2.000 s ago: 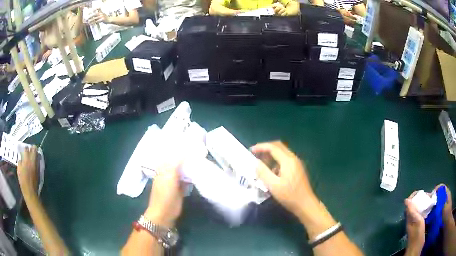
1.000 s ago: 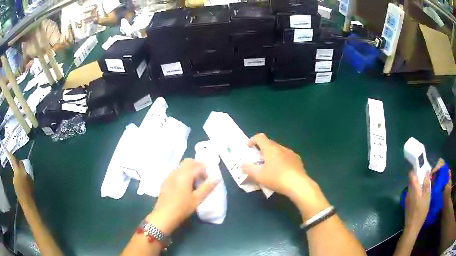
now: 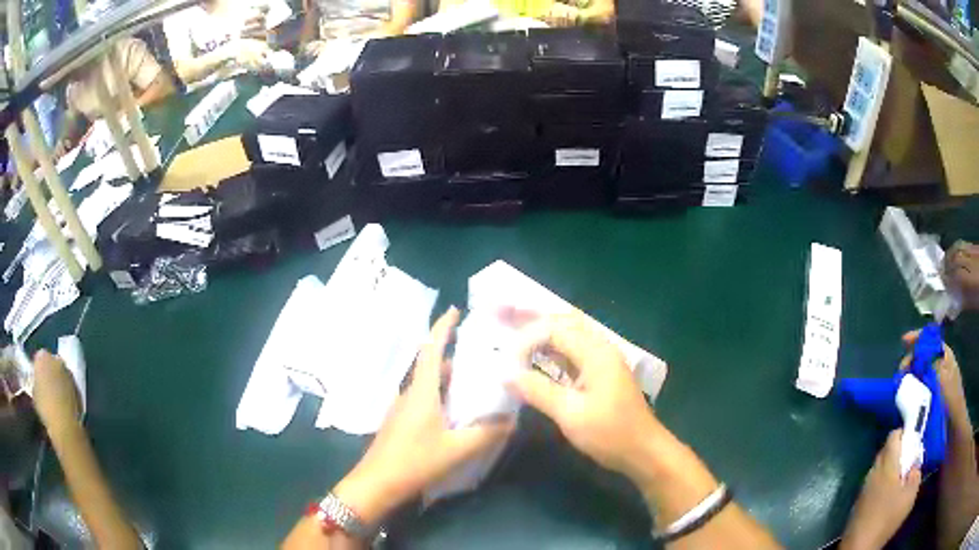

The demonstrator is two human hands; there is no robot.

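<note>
My left hand holds a white wrapped device upright and tilted over the green table. My right hand pinches the upper part of the same bundle with thumb and fingers. A slim white retail box lies slantwise on the table behind my right hand, partly hidden by it. Several wrapped white bundles lie in a loose pile left of my left hand.
Black boxes form a wall behind the work. A white carton lies at the right. A neighbour's hands hold a white device and blue cloth. Another person's hand is at far left. A blue bin stands beyond.
My right hand has let go of the retail box and moved onto the wrapped device. My left hand has raised the device from the table. The box lies turned flatter behind my hands.
</note>
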